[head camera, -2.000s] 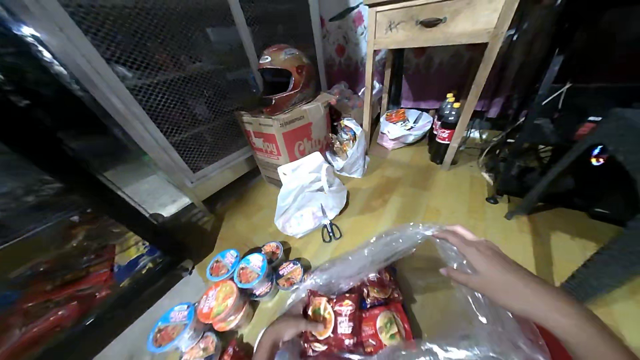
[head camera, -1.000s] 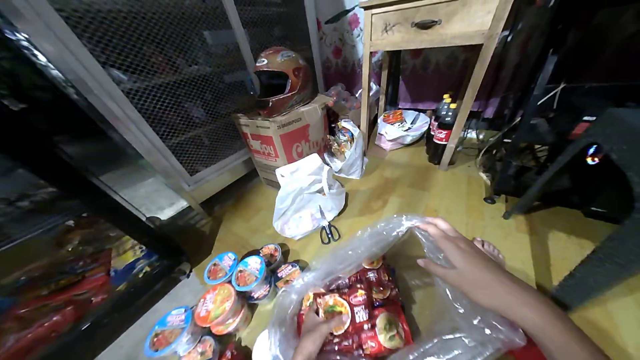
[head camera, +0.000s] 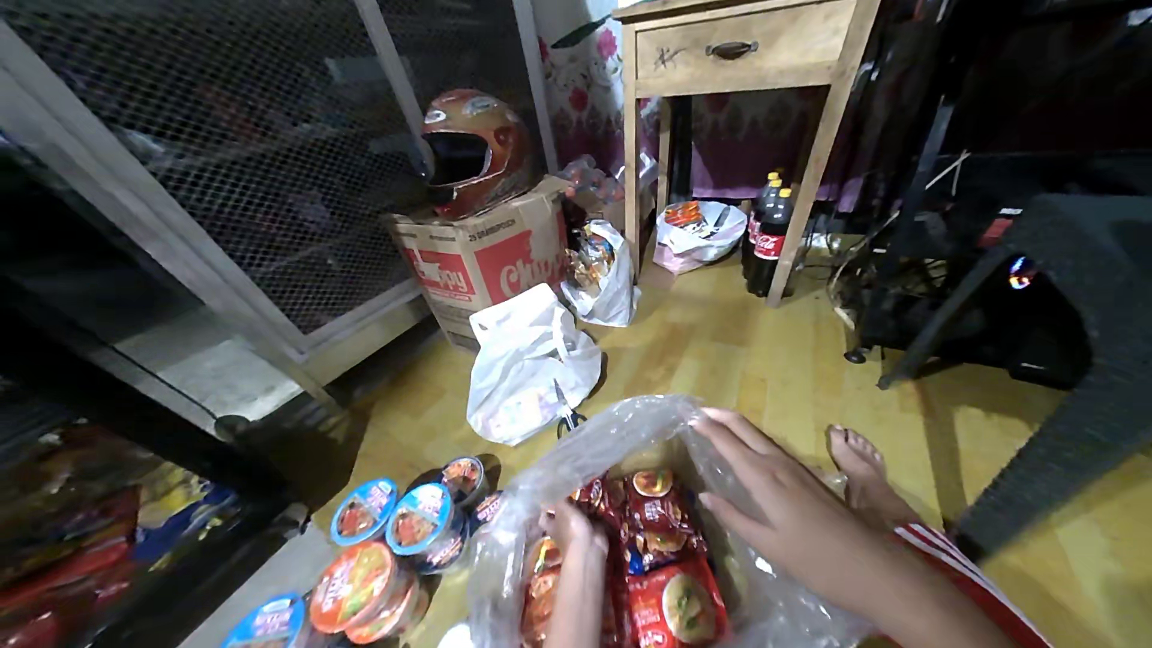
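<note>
A large clear plastic bag (head camera: 540, 486) stands with its mouth wide, and red and dark packets of instant noodles (head camera: 677, 605) lie inside it. My right hand (head camera: 765, 490) grips the bag's rim at the right, thumb inside and fingers over the edge. Down inside the bag, my left hand (head camera: 576, 540) is at the packets on the left; its fingertips are partly hidden, so whether it holds one does not show. Left of the bag are several noodle cups with blue lids (head camera: 419, 518) and orange lids (head camera: 353, 585). Scissors (head camera: 569, 416) lie just beyond the bag.
A knotted white plastic bag (head camera: 531, 369) sits ahead, before a cardboard box (head camera: 490, 256) bearing a helmet (head camera: 477, 153). Further bags and cola bottles (head camera: 767, 238) stand by a wooden table (head camera: 747, 76). A bare foot (head camera: 859, 459) is at right, near a dark metal leg (head camera: 1035, 450).
My left hand has moved up and deeper among the packets from the bag's lower left side. My right hand stays at the bag's rim. The bare foot shows more fully.
</note>
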